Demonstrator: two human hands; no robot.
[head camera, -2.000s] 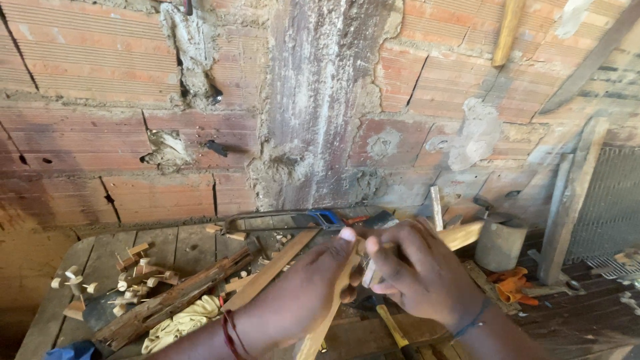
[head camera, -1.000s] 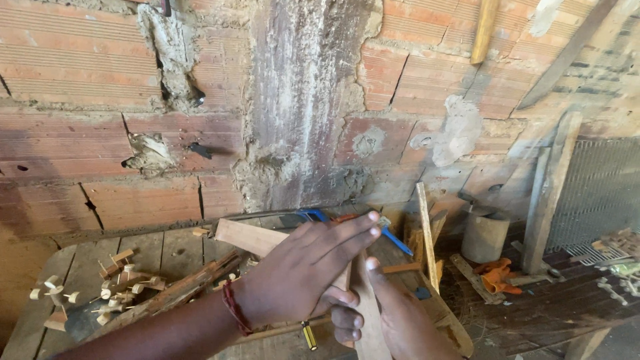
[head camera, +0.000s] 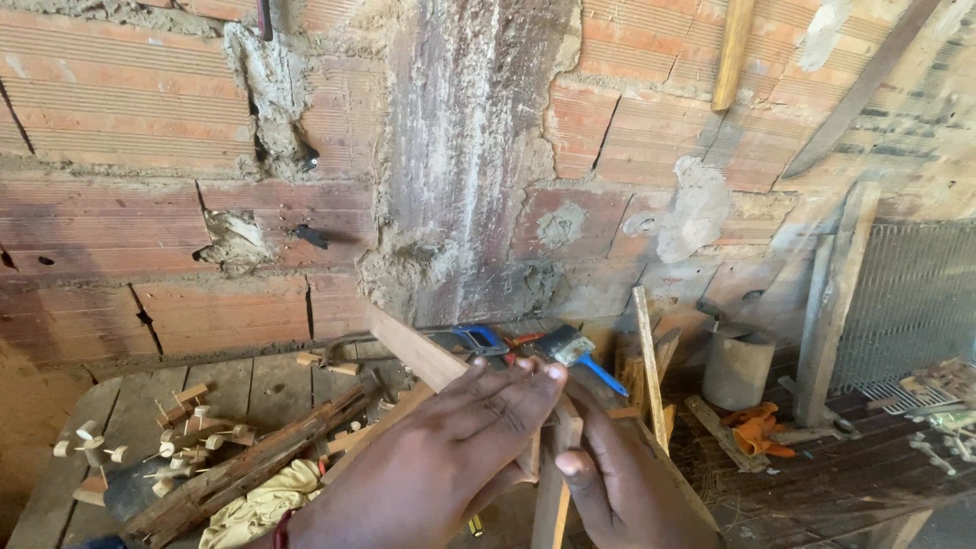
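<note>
My left hand (head camera: 465, 427) lies with fingers stretched across a flat wooden strip (head camera: 415, 347), whose far end sticks out to the upper left. My right hand (head camera: 621, 465) holds a second wooden strip (head camera: 553, 496), running down toward me between thumb and fingers. Near my fingertips the pieces cross or meet; my hands hide the contact. Behind them on the bench lie a blue-handled paintbrush (head camera: 602, 374) and a hacksaw with a blue handle (head camera: 479, 338).
A rough split timber (head camera: 252, 465), a yellow cloth (head camera: 263, 507) and small wooden pieces with pegs (head camera: 183, 450) occupy the bench's left. To the right are a grey can (head camera: 738, 366), orange gloves (head camera: 759, 429) and an upright board (head camera: 837, 305). A brick wall (head camera: 122, 305) stands behind.
Two seconds ago both hands were close together around the wood with fingers bent; now my left hand lies stretched over the strip. The strip's far end, sticking out to the left, shows since one second ago.
</note>
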